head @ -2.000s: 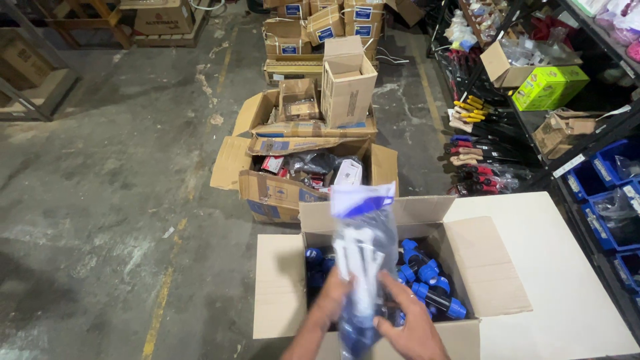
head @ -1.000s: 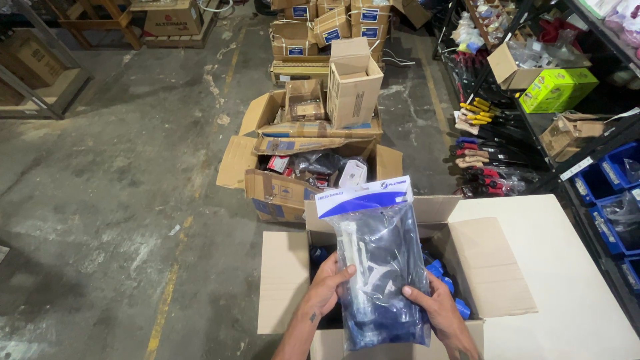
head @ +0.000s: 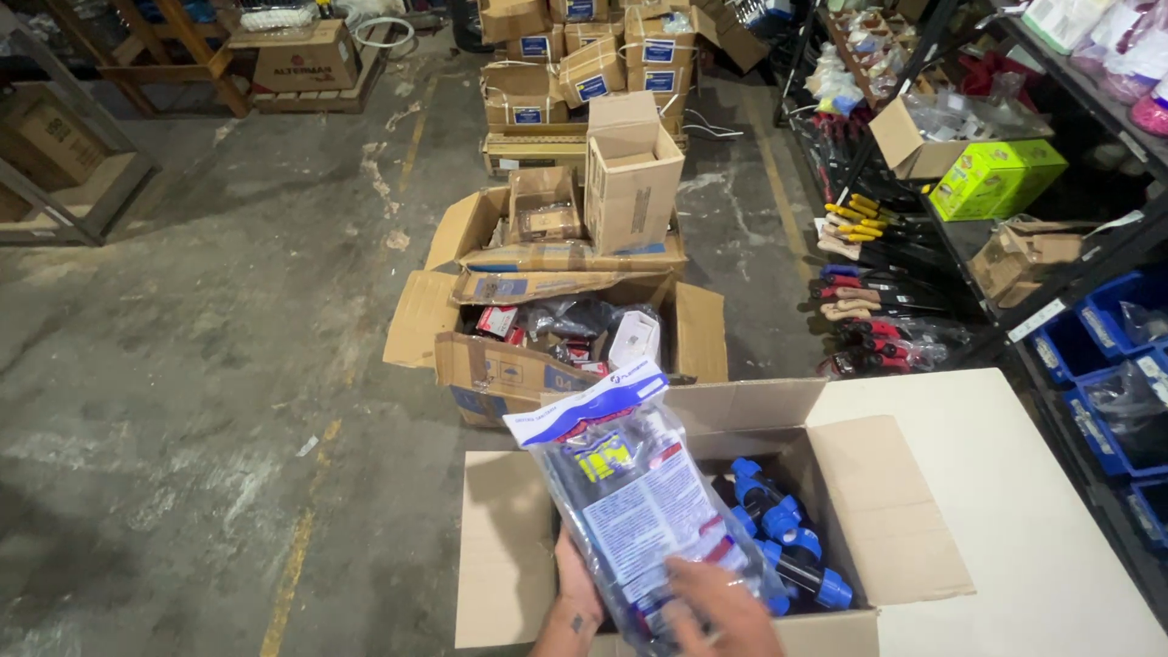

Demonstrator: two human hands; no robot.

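Observation:
A clear plastic package (head: 639, 511) with a blue and white header and a printed insert is tilted above an open cardboard box (head: 890, 520). My left hand (head: 577, 593) holds its left edge, the fingers partly hidden behind it. Over the package's lower right part is my right hand (head: 721, 607), blurred, its fingers bent; whether it grips or only touches the plastic is unclear. Inside the box lie several blue and black pipe fittings (head: 776, 511), partly covered by the package.
The box stands beside a white board (head: 995, 511). Beyond it are an open carton (head: 511, 365) of mixed goods and a tall carton (head: 634, 182). On the right, a black shelf rack (head: 995, 319) holds blue bins (head: 1109, 401); long-handled tools (head: 876, 301) lie near it.
The package has been turned over, so a printed insert now faces me, and it tilts to the left. My right hand has left the package's right edge and is now over its lower front.

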